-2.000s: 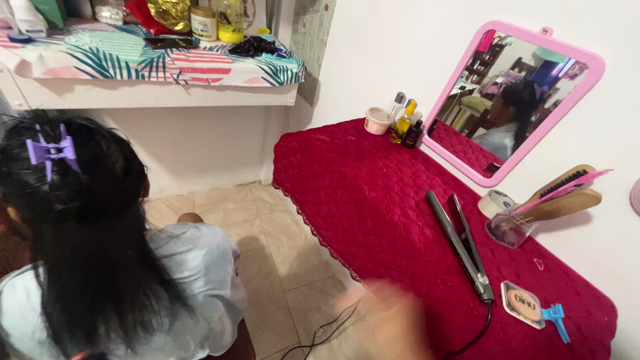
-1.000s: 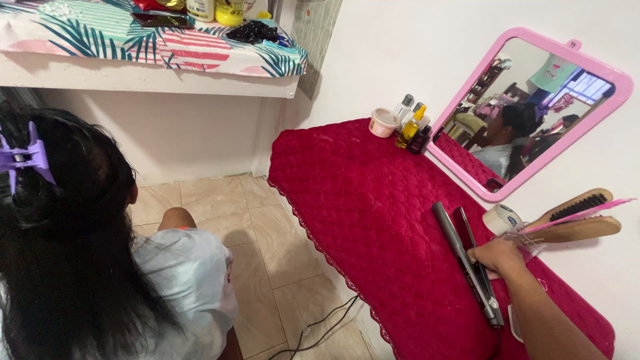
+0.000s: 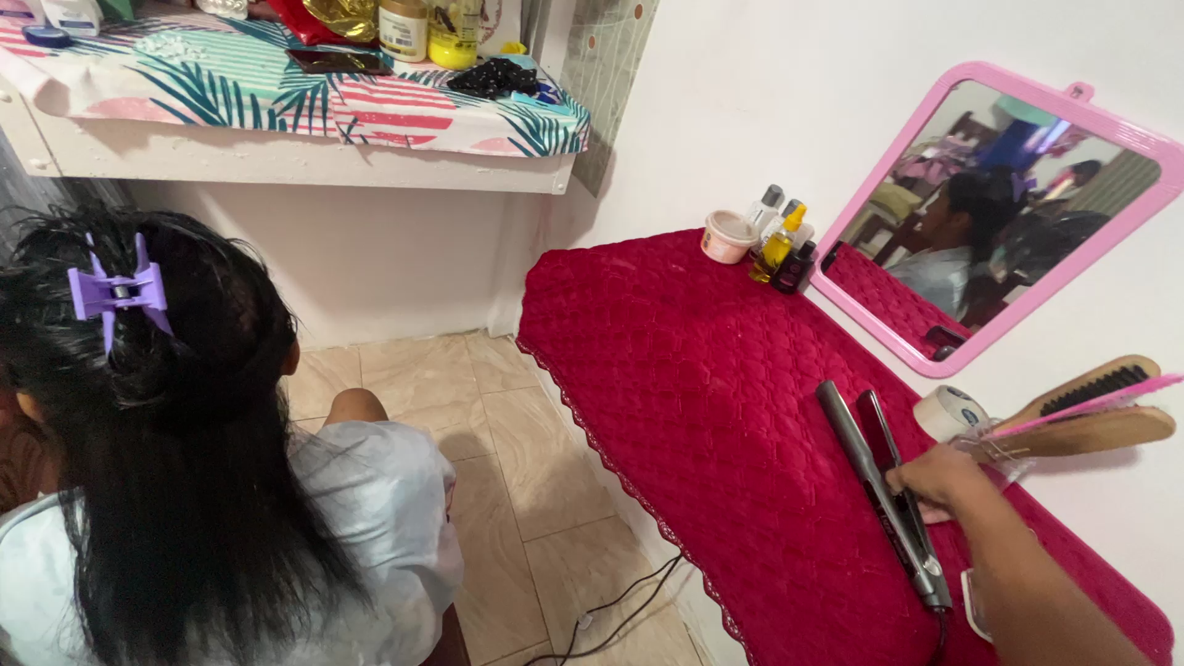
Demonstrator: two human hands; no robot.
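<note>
My right hand (image 3: 939,481) is at one arm of a hair straightener (image 3: 860,453), which lies with its plates apart on a red quilted cloth (image 3: 647,388). Whether the fingers grip it firmly is hard to tell. Just beyond the hand, wooden hairbrushes (image 3: 1101,416) and a pink comb stand in a clear holder beside a white round container (image 3: 950,412). On the left sits a person with long black hair (image 3: 185,462), part of it gathered in a purple claw clip (image 3: 120,291). My left hand is out of view.
A pink-framed mirror (image 3: 999,222) leans against the wall. Near it stand a small tub (image 3: 729,236) and several bottles (image 3: 777,245). A shelf with a leaf-patterned cloth (image 3: 388,111) holds jars and a phone. A black cord (image 3: 629,592) hangs by the table's side above the tiled floor.
Two seconds ago a blurred hand was at the table's near edge; my right hand is now at the straightener. Since one second ago it has stayed there.
</note>
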